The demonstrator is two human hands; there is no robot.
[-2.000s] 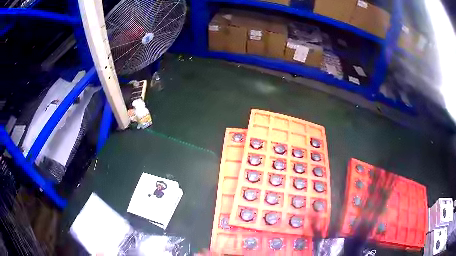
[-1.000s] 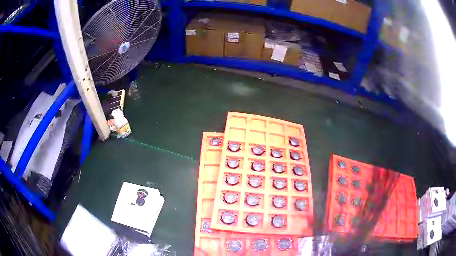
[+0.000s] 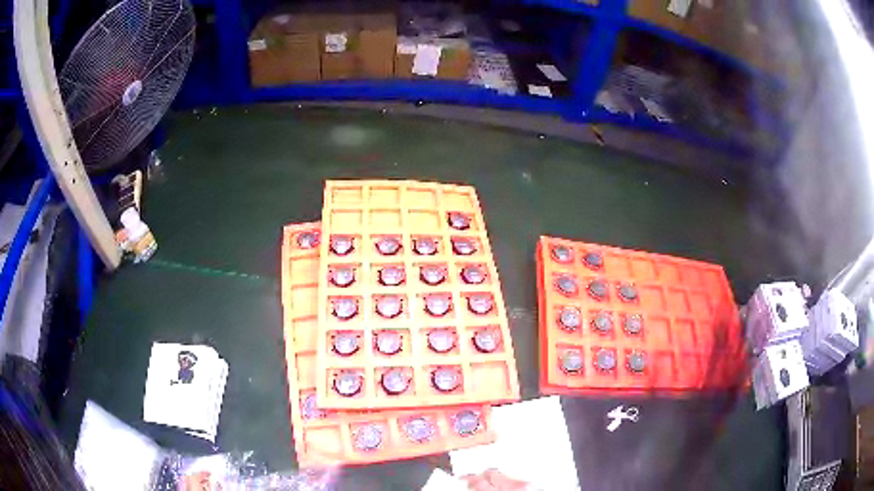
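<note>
Fingertips of a hand (image 3: 494, 479) show at the bottom edge, over a plain white sheet (image 3: 537, 436). The hand is cut off; I cannot tell whether it is my left or right, or how it grips. Two overlapping orange compartment trays (image 3: 494, 382) lie in the middle, the top one largely filled with round grey devices (image 3: 388, 308). A red-orange tray (image 3: 685, 331) lies to the right, with devices in its left columns and empty pockets at its right.
Small printed boxes (image 3: 778, 312) stand at the right. Printed white cards (image 3: 182, 388) lie at the left, above clear plastic (image 3: 249, 475). A small bottle (image 3: 136, 237) stands by a pale post (image 3: 59, 144), near a fan (image 3: 131, 93). Cartons (image 3: 359, 53) sit on the blue rack behind.
The view has turned right, so the scene sits further left. The dark blur over the right tray is gone, and more devices show there. The white sheet and fingertips now show at the bottom.
</note>
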